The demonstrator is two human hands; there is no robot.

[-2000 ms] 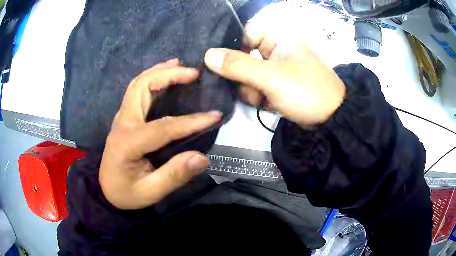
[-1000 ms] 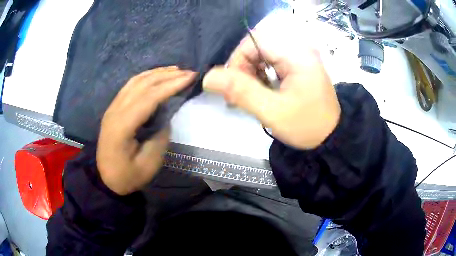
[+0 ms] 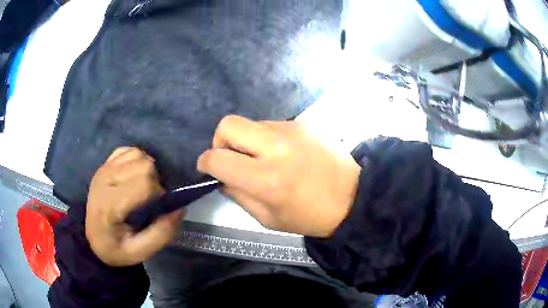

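A large dark garment panel [image 3: 180, 78] lies over the white table, with its near edge held up between my hands. My left hand [image 3: 129, 207] is closed on a narrow folded strip of the cloth at the left. My right hand [image 3: 282, 171] pinches the same edge further right. A thin white line, thread or stitching, shows along the strip between my hands. No pointed tool can be made out; the inside of my right hand is hidden.
A white sewing machine [image 3: 462, 54] with a blue stripe stands at the upper right. Yellow scissor handles [image 3: 506, 135] lie beyond it. A printed ruler [image 3: 240, 247] runs along the table's front edge. A red stool [image 3: 39, 240] is at the lower left.
Both hands have moved down towards the table's front edge and now grip the cloth's edge. The panel reaches nearer and wider. The thin rod seen in my right hand no longer shows.
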